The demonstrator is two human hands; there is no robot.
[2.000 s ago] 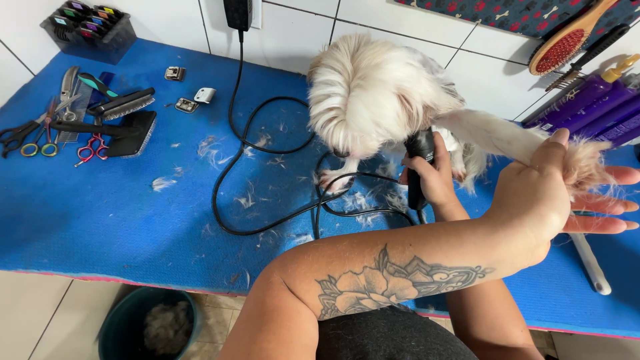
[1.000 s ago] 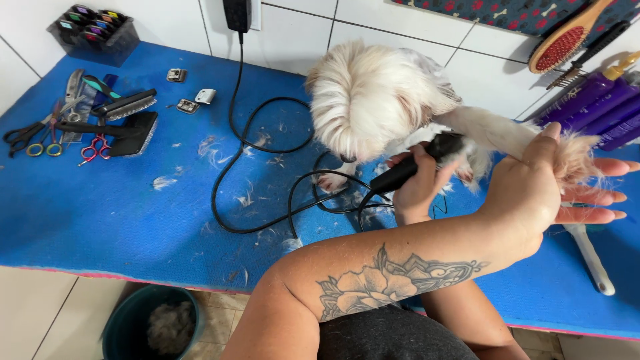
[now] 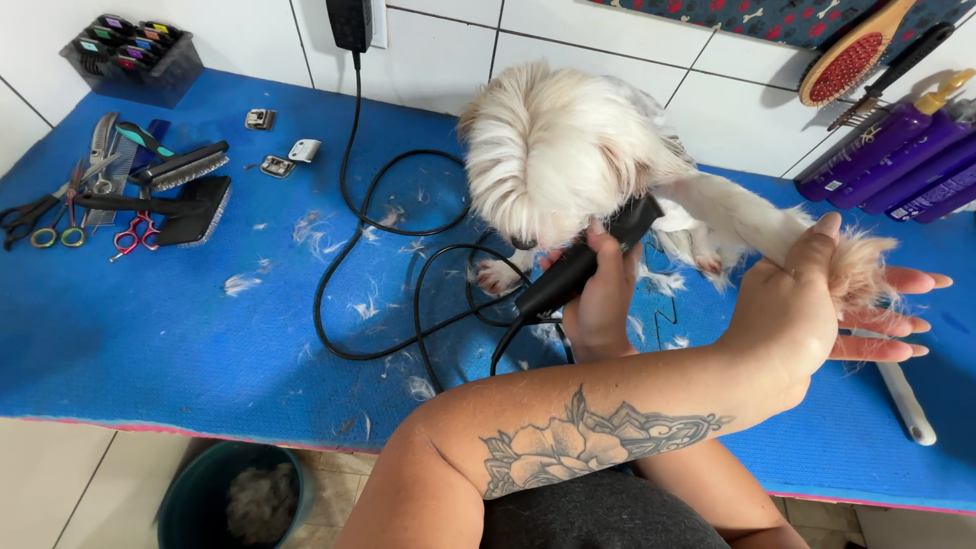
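A white dog (image 3: 534,152) with long head hair stands on the blue mat (image 3: 191,335), its face turned down. My left hand (image 3: 793,313), on the tattooed arm, grips the outstretched foreleg (image 3: 732,210) near its tan, furry paw (image 3: 862,267); the thumb lies on top and several fingers extend beyond. My right hand (image 3: 602,297) is wrapped around a black corded hair clipper (image 3: 568,274), below the other forearm. The clipper's head end is beside the dog's neck and upper foreleg; its blade contact is hidden. Another front paw (image 3: 497,277) rests on the mat.
Looped black cord (image 3: 328,290) crosses the mat among hair tufts. At left lie scissors (image 3: 38,213), a slicker brush (image 3: 194,213), clipper blades (image 3: 277,166) and a comb box (image 3: 133,57). Purple bottles (image 3: 869,152) and a white-handled tool (image 3: 907,404) are right. A bin (image 3: 236,496) holds hair.
The clipper in my right hand has turned from nearly upright to a slant, its head end pointing up and right. My left hand still holds the foreleg out.
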